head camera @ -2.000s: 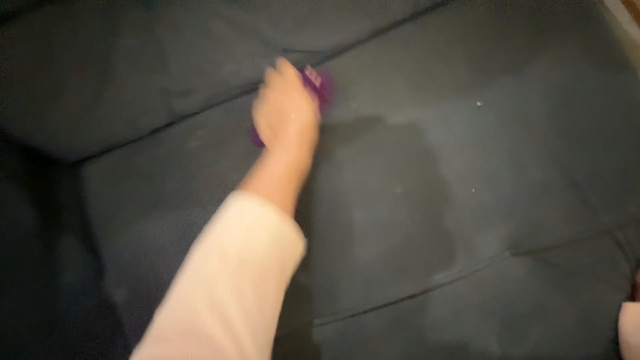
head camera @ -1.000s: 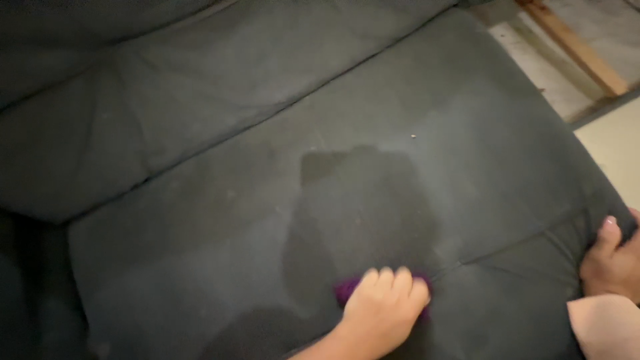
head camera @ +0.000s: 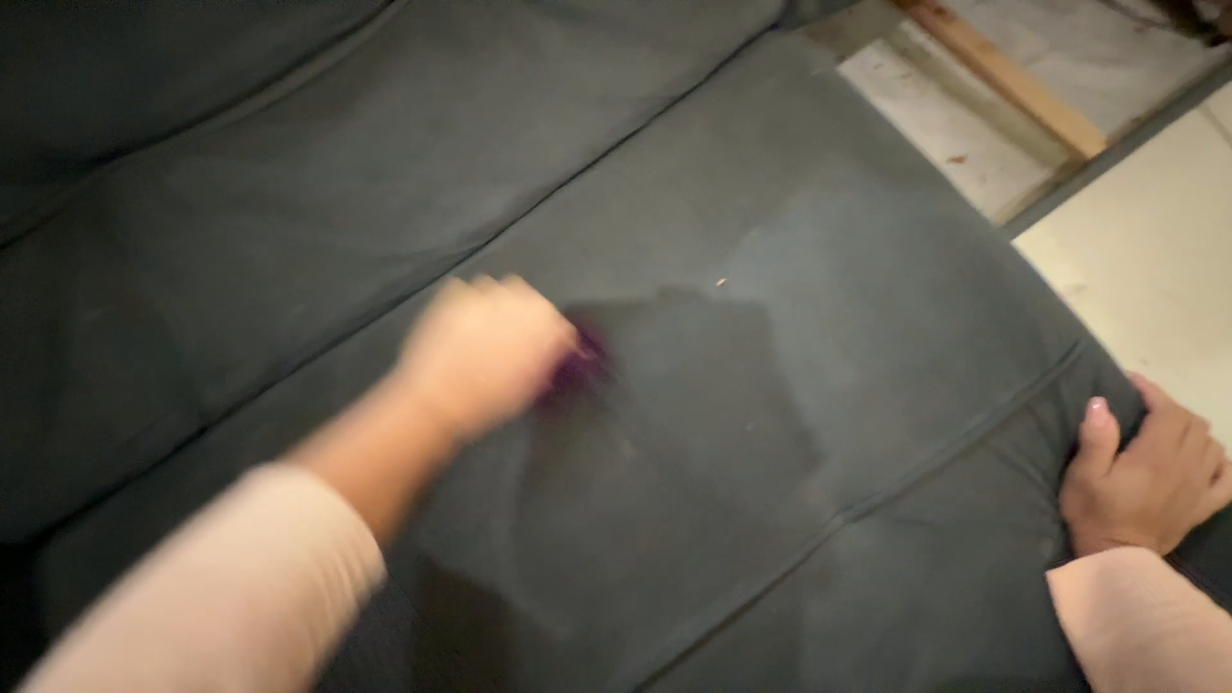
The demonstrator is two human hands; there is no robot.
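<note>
My left hand (head camera: 486,351), blurred, is closed around a purple object (head camera: 577,366) and holds it against the dark grey seat cushion (head camera: 895,318). Blur and my fingers hide whether the purple object is a brush or a cloth. Around and to the right of it, a darker, damp-looking patch (head camera: 693,385) spreads over the fabric. At the right, my right hand (head camera: 1145,472) grips the cushion's outer edge, its thumb on top and its fingers over the side. A tiny pale speck (head camera: 721,282) lies on the fabric beyond the patch.
Behind the seat rises the grey backrest (head camera: 337,173), along a deep seam. At the upper right, a wooden slat (head camera: 1011,77) lies in an open frame section with debris. Pale floor tiles (head camera: 1145,231) show beyond the frame's edge.
My left hand has moved with the purple object from the near part of the cushion back toward the backrest seam. My right hand stays at the cushion's edge, more fully in view now.
</note>
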